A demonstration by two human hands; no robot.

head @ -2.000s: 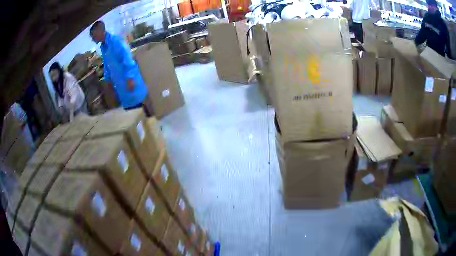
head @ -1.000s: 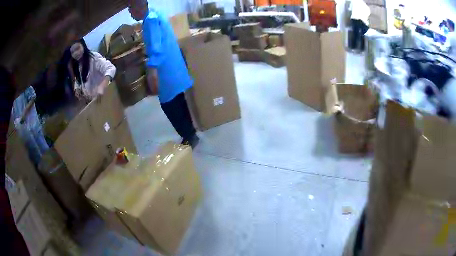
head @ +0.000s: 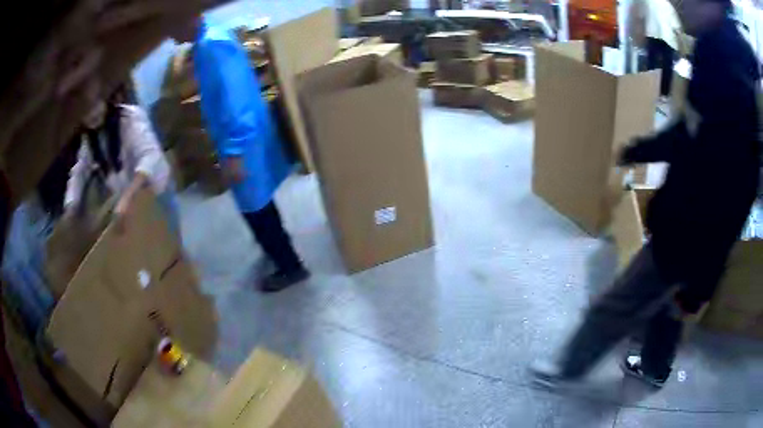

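Observation:
Neither of my hands can be made out. A dark, blurred brown shape fills the upper left corner, very close; I cannot tell what it is. Nearest in front, at the bottom left, a brown carton is cut off by the lower edge. A red-yellow tape roll is beside it. A large carton panel leans there, with a person's hand on its top edge.
A person in pale clothing is at left, one in a blue coat beyond. A person in dark clothes is mid-stride at right. Tall open cartons stand on the grey floor at centre and right. Smaller cartons are stacked behind.
The view has swung right and moved forward. The camera-filled carton has left the picture at right. The dark-clothed person now appears close at right. The taped carton has slid towards the bottom edge.

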